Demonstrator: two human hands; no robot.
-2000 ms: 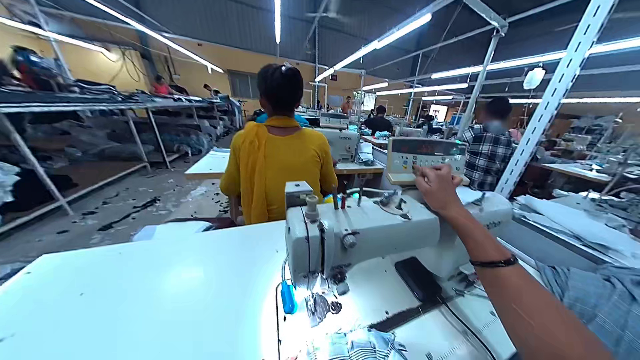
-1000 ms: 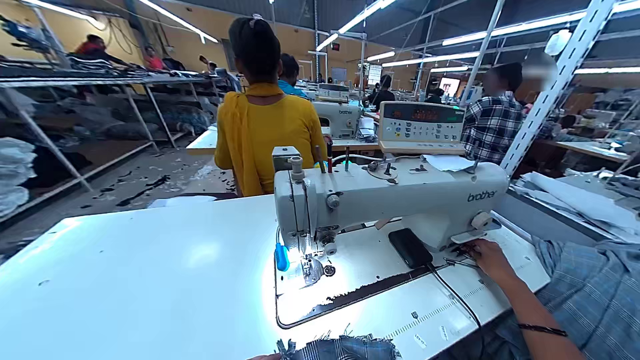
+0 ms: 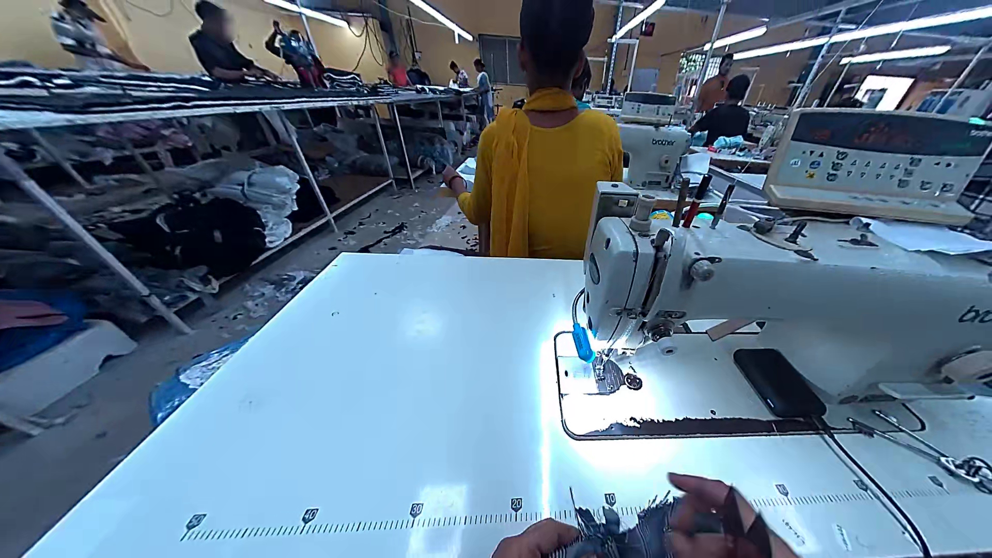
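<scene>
Dark checked cloth with frayed edges (image 3: 612, 535) lies at the near edge of the white table, low in the view. My left hand (image 3: 536, 539) grips its left end. At its right end is my right hand (image 3: 709, 515), partly blurred, its fingers bent over the cloth; whether they are closed on it is unclear. Beyond the hands stands a white Brother industrial sewing machine (image 3: 775, 287), its lamp lighting the presser foot (image 3: 607, 376). Scissors or thread snips (image 3: 926, 449) lie on the table right of my right hand.
A black corded device (image 3: 779, 382) rests on the machine bed, and a control panel (image 3: 880, 163) sits atop the machine. The white table (image 3: 372, 403) bears a printed ruler. A person in yellow (image 3: 550, 178) is just beyond it. Racks with cloth bundles (image 3: 256, 194) stand left.
My right hand has moved from the right side of the machine bed to the cloth at the near edge. More of my left hand shows. The view has turned left and down.
</scene>
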